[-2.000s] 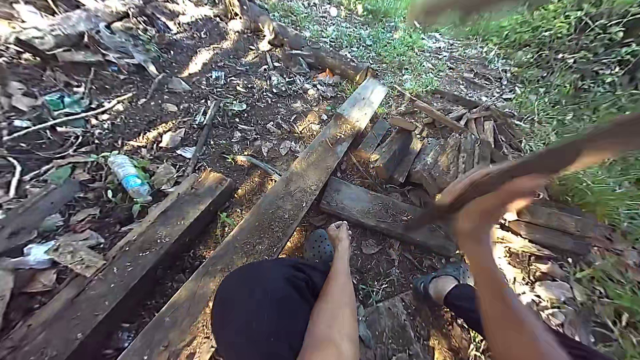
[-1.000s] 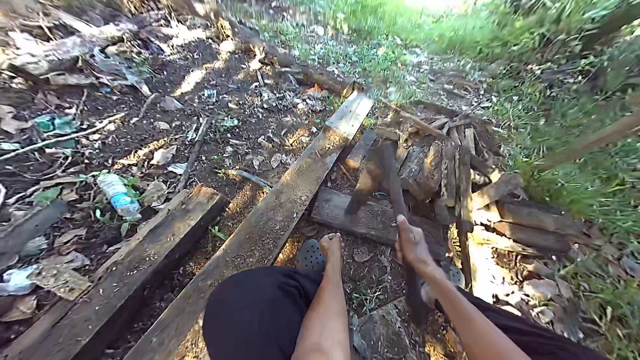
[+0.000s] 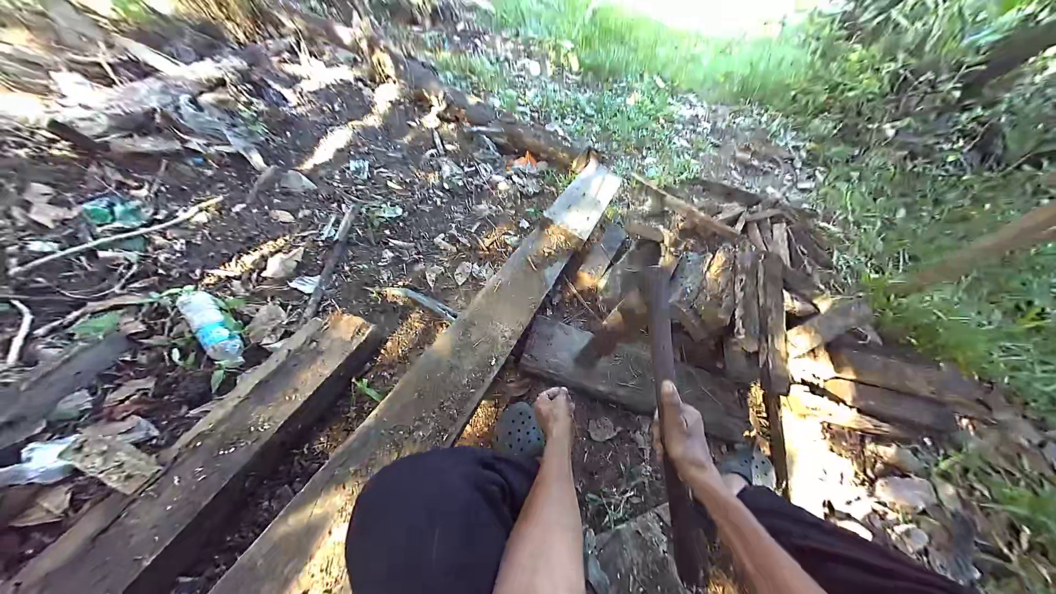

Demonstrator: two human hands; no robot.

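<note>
My right hand [image 3: 683,431] is closed around a long dark wooden handle [image 3: 665,355], which stands nearly upright in the view. At the handle's far end is a blurred dark shape, perhaps a tool head, over the wood pieces; its exact kind cannot be told. My left hand [image 3: 554,408] is a closed fist beside my left clog [image 3: 518,431], with nothing visible in it. A long weathered plank [image 3: 462,355] runs diagonally to the left of that hand. Beyond both hands a short wide board [image 3: 627,371] lies on the soil.
A thick timber beam [image 3: 206,445] lies at the left, near a plastic bottle [image 3: 211,327]. Split wood pieces [image 3: 759,305] are piled at the right. A log [image 3: 511,132] crosses behind the plank. Grass [image 3: 940,272] borders the right side, and my right clog [image 3: 749,464] stands near the pile.
My right hand was raised at the right with the handle two seconds ago and has since come down in front of me. My left fist stays by the left clog.
</note>
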